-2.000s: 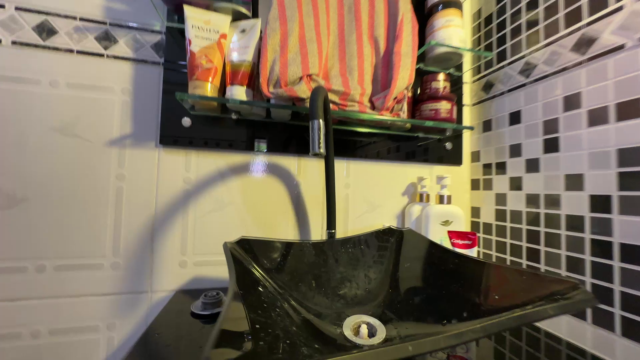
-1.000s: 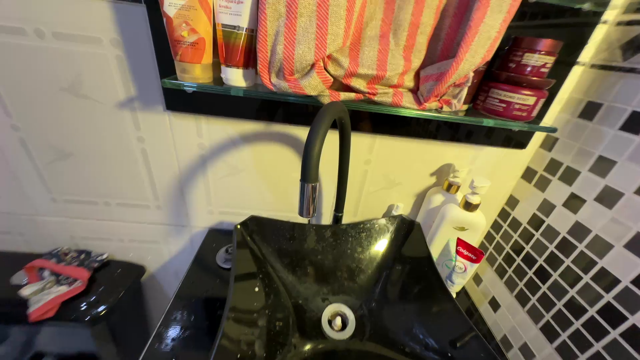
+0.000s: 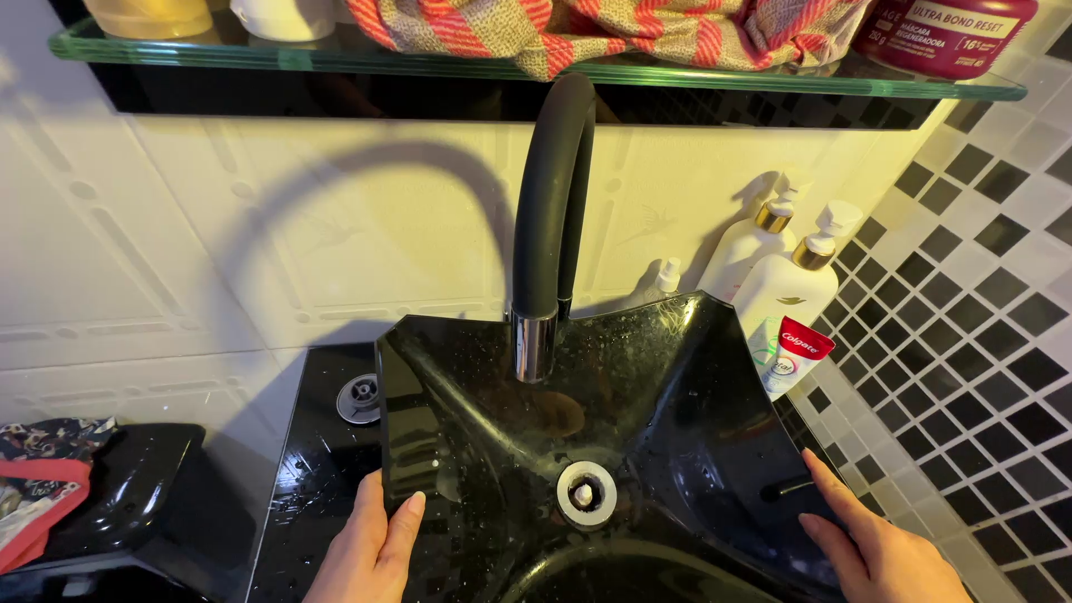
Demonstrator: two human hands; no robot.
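Observation:
A black vessel sink [image 3: 469, 394] fills the lower middle, with a metal drain ring [image 3: 586, 496] at its bottom. My left hand [image 3: 373, 544] grips the sink's left rim, thumb inside and fingers outside. On the right rim, my right hand [image 3: 879, 536] holds on in the same way. A black curved faucet [image 3: 544, 201] with a chrome tip hangs over the basin. Left of the sink, a round drain stopper [image 3: 360, 399] lies on the black counter [image 3: 314, 494].
Above runs a glass shelf [image 3: 435, 69] holding a striped cloth [image 3: 519, 33] and a dark red jar [image 3: 946, 38]. Pump bottles [image 3: 787, 293] and a toothpaste tube [image 3: 796, 356] stand behind the sink at right. Patterned fabric [image 3: 50, 477] lies on a black surface at left.
Both my hands have come into view and now hold the sink's side rims. The view has moved closer and tilted down over the basin.

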